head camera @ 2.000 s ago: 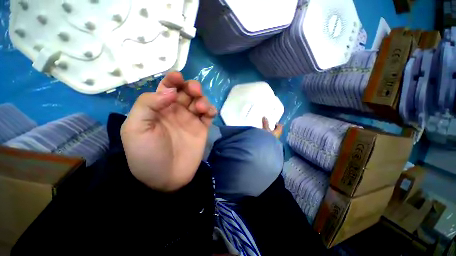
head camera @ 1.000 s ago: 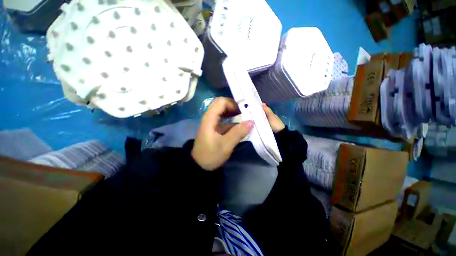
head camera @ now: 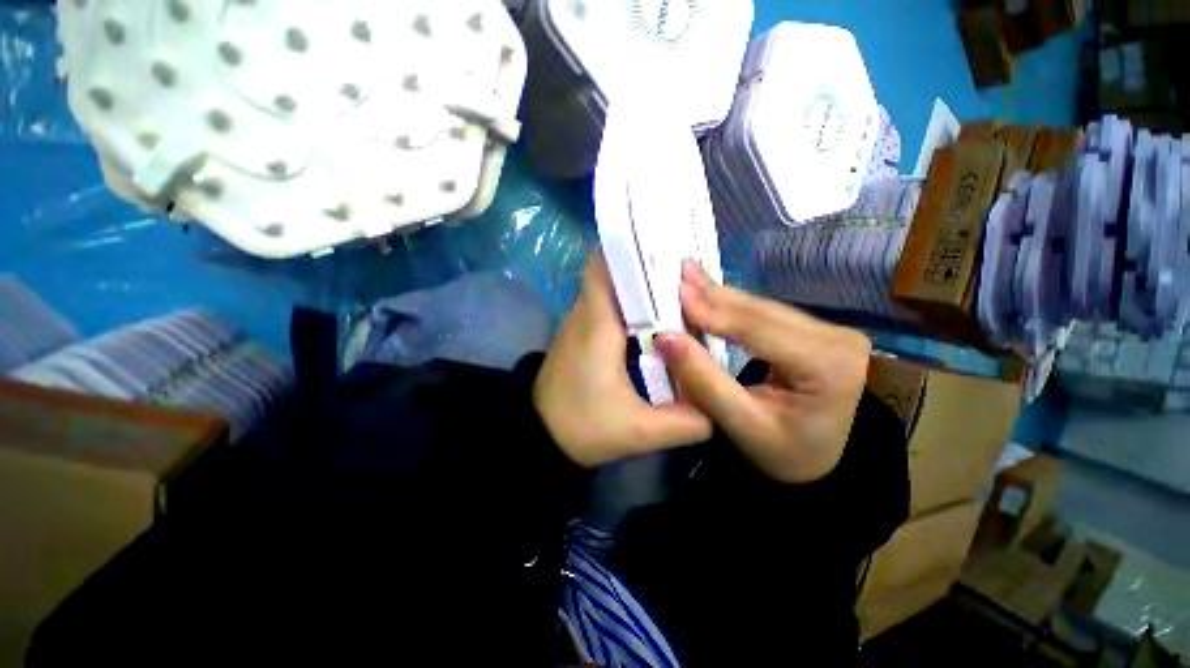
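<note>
A white hexagonal housing (head camera: 663,215) is held up steeply tilted above my lap, its slab side with a seam line turned towards me. My left hand (head camera: 603,388) grips its lower left side, the thumb across the bottom. My right hand (head camera: 780,375) is at its lower right, with fingers on the face and a fingertip at a small dark and yellowish spot (head camera: 645,338) on the side. The far face of the housing is hidden.
Studded panels (head camera: 300,118) are piled at the upper left. Stacks of housings (head camera: 807,124) stand ahead on clear plastic sheeting (head camera: 522,228). Cartons (head camera: 959,222) and rows of housings on edge (head camera: 835,268) are at the right. Another carton (head camera: 91,457) and row (head camera: 196,359) are at the left.
The hexagon on the floor two seconds ago is no longer there. The held housing has turned from a thin edge-on view to show more of its face. My right hand has come round to the near side.
</note>
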